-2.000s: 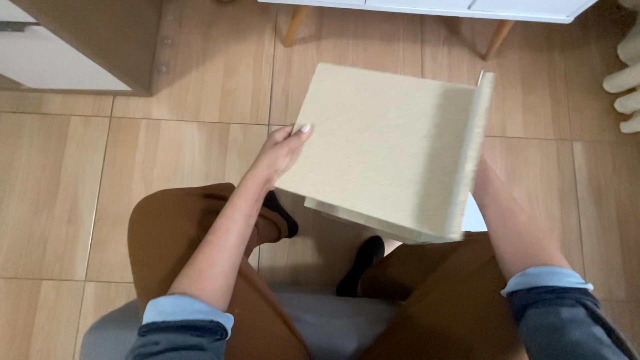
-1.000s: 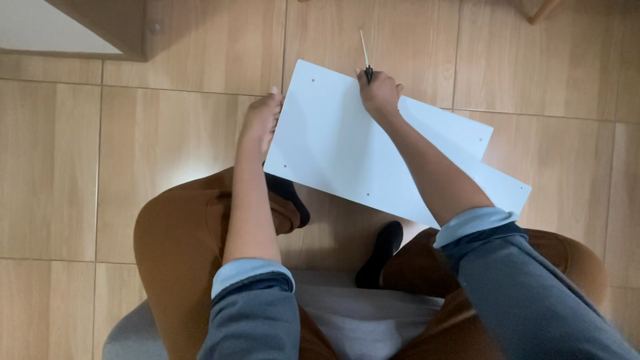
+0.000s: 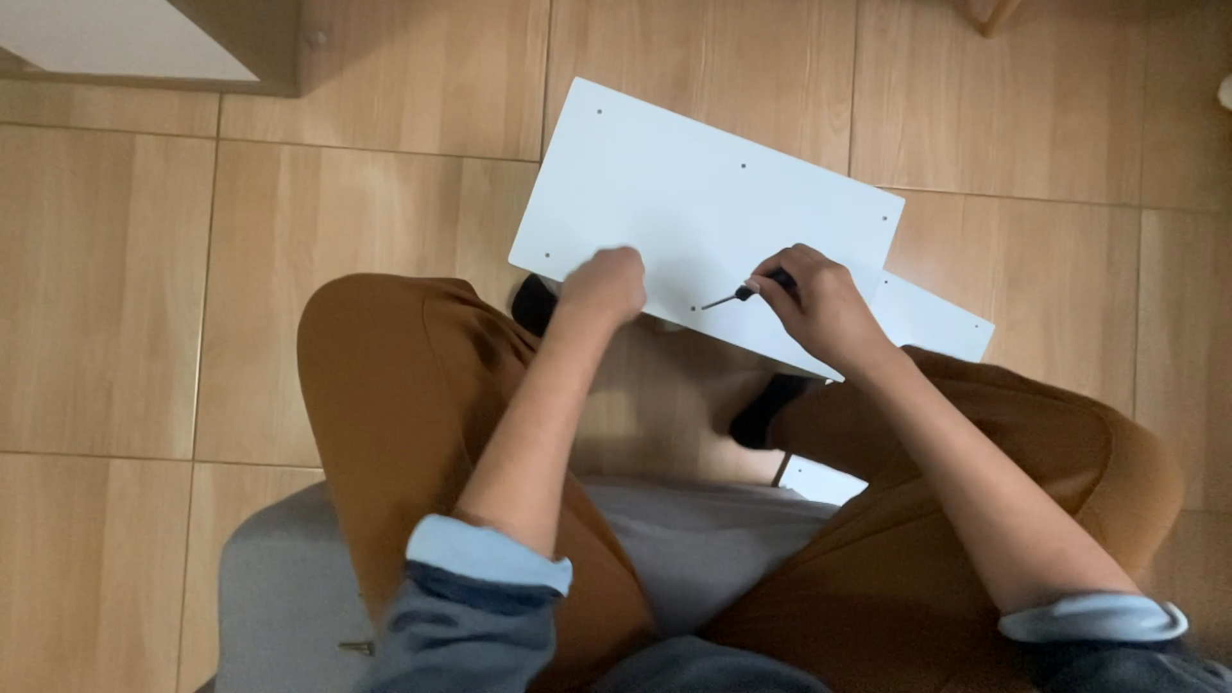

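A white panel (image 3: 674, 202) with several small dark holes lies tilted in front of me, part of a larger piece whose underside is hidden. My right hand (image 3: 813, 298) grips the black handle of a screwdriver (image 3: 724, 298), its metal tip close to a hole near the panel's near edge. My left hand (image 3: 606, 284) is curled over the near edge, left of the tip; its fingertips are hidden, so what they hold cannot be seen. A narrower white board (image 3: 934, 313) shows past the panel's right end, lower than it.
A screw (image 3: 356, 648) lies on the grey cushioned seat (image 3: 279, 577) at lower left. Another white piece (image 3: 823, 481) shows beside my right leg. A brown and white cabinet (image 3: 279, 58) stands at upper left, a wooden furniture leg (image 3: 991, 14) at upper right.
The piece was turned over from its cream side to its white side. My right hand and the screwdriver have come from the far edge to the near edge. My left hand has left the panel's left end.
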